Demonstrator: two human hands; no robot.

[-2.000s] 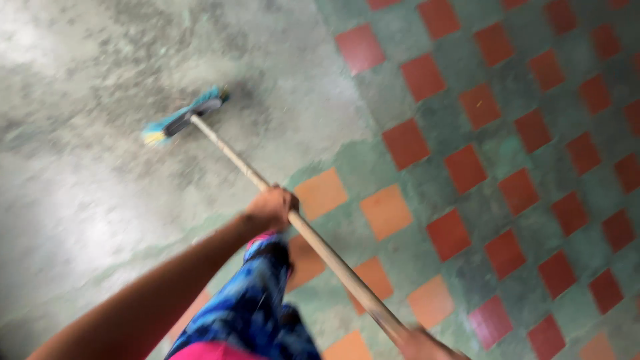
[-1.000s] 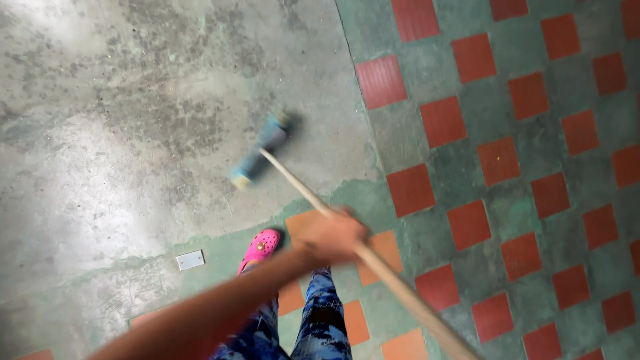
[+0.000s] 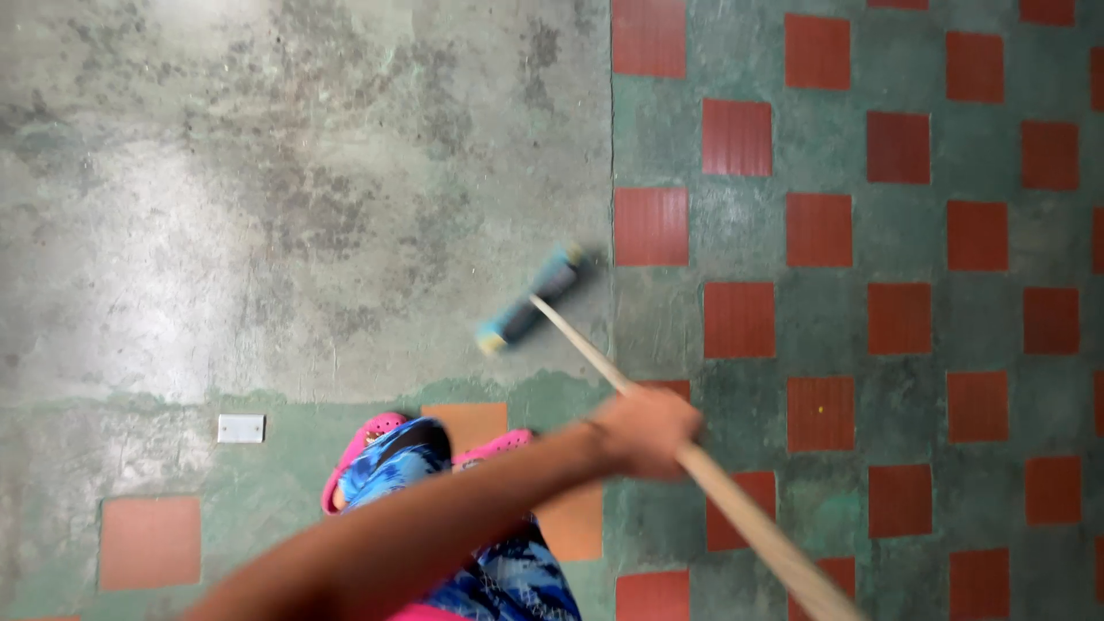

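Observation:
My left hand (image 3: 651,431) is closed around the wooden handle (image 3: 768,543) of a broom, partway along it. The handle slants from the lower right up to the broom head (image 3: 533,300), which is blue with yellowish ends and blurred. That head lies over the grey concrete, just left of the seam with the tiled part. The handle's upper end runs out of the frame at the bottom right, and my right hand is not in view.
Grey, dark-spotted concrete (image 3: 345,198) covers the upper left; red squares (image 3: 739,319) on green flooring fill the right. My feet in pink clogs (image 3: 358,457) stand near the bottom centre, right of a small white plate (image 3: 241,429) on the floor.
The broom has moved right across the concrete towards the tiled side, my left hand still around its handle. My right hand, seen on the handle two seconds ago, is out of view. The view has shifted.

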